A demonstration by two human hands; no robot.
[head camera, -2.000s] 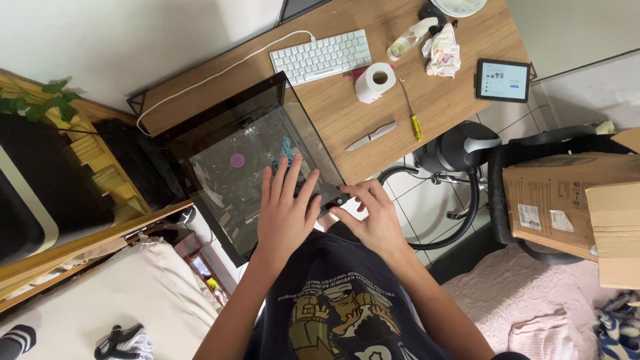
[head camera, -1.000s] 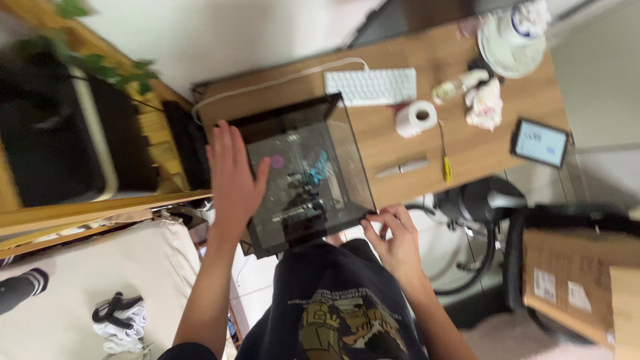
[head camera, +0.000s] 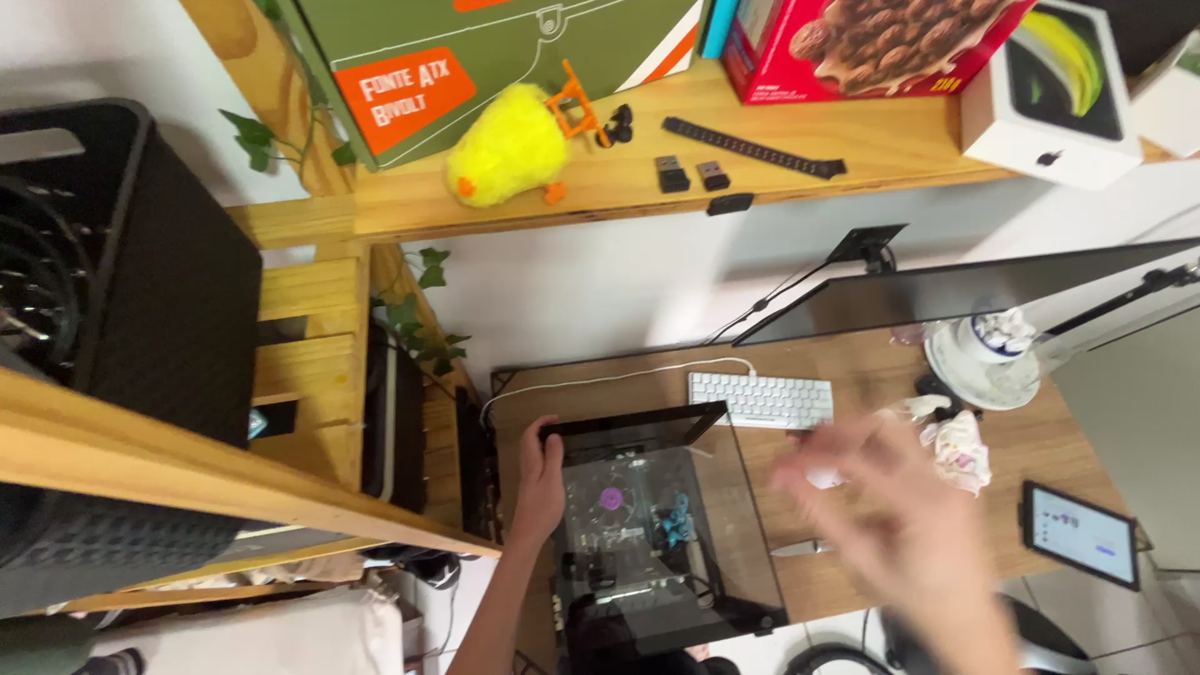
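A black computer case (head camera: pixel 670 534) with a clear side panel lies on the wooden desk, a fan with a purple hub and turquoise parts visible inside. My left hand (head camera: pixel 541 478) rests against its upper left edge, fingers at the black rim. Blurred by motion, my right hand (head camera: pixel 881 497) is raised over the desk right of the case, apart from it; whether it holds something small cannot be made out. Behind the case lies a white keyboard (head camera: pixel 761 400) with its cable. A knife (head camera: pixel 800 548) is partly visible between the case and my right hand.
Above the desk runs a wooden shelf (head camera: pixel 600 202) with a yellow plush toy (head camera: pixel 511 145), USB dongles, a watch strap and boxes. A monitor (head camera: pixel 947 291) stands at the back. On the right are a tablet (head camera: pixel 1080 534), a plate (head camera: pixel 1017 375) and crumpled paper.
My right hand has left the case's near right corner and is raised to the right. My left hand moved from the panel to the left edge. The view has tilted up to the shelf.
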